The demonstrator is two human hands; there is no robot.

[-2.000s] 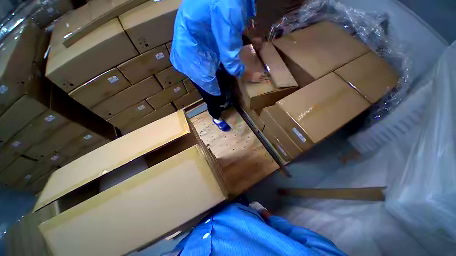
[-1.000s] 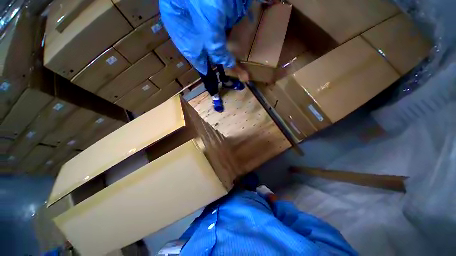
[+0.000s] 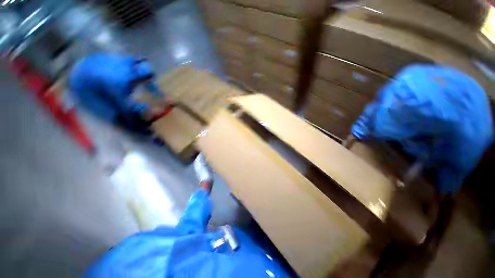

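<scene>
A large open carton (image 3: 282,201) lies slantwise in front of me. Its two long tan flaps have a dark gap between them, with something whitish inside. My left hand (image 3: 202,169), in a white glove, is raised beside the carton's far left end. It is blurred, so its grip and whether it touches the carton cannot be told. My right hand is not in view.
A person in a blue smock (image 3: 429,119) leans at the carton's right side. Another person (image 3: 106,87) bends over a smaller carton (image 3: 176,127) at the left, near a red thing. Stacked cartons (image 3: 266,54) stand behind. A whitish bundle (image 3: 144,184) lies left.
The view has swung left and blurred, bringing the second person into sight. My left hand has come into view. The gloved hand seen at the lower middle before is gone from view.
</scene>
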